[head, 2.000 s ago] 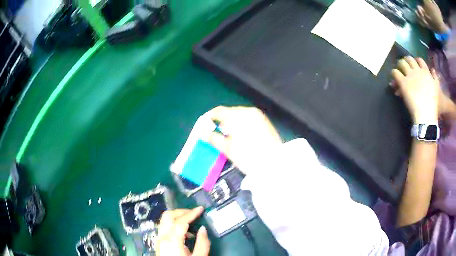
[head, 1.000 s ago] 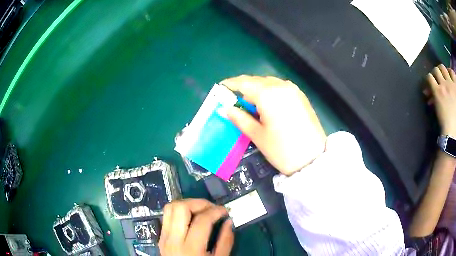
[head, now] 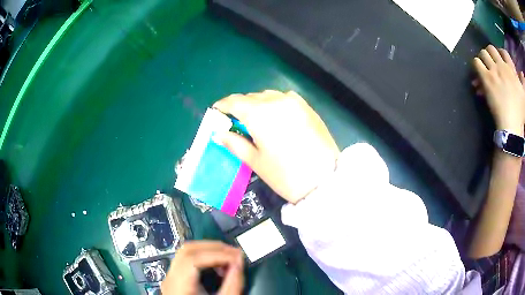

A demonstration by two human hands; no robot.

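My right hand (head: 282,141) holds a flat white, cyan and magenta card (head: 214,170) over the upper part of an opened trail camera. The card hides most of that camera's front. Below the card, the camera's lower half shows a pale lit display (head: 261,239). My left hand (head: 204,268) is at the bottom edge, left of the display, with fingers curled and thumb and fingertips close together. Whether it holds anything is not clear. A second opened trail camera (head: 145,229) lies left of my left hand, its lens facing up.
A third trail camera (head: 86,276) lies at the lower left. A large black tray (head: 368,80) spans the upper right, with a cream paper sheet (head: 440,20) on it. Another person's hand (head: 499,80) with a watch rests at its right edge. Small white specks (head: 79,214) lie on the green bench.
The view has shifted, so the cameras, card and tray appear further left. My right hand still holds the card over the same camera. My left hand's fingers have moved lower, showing more beside the display.
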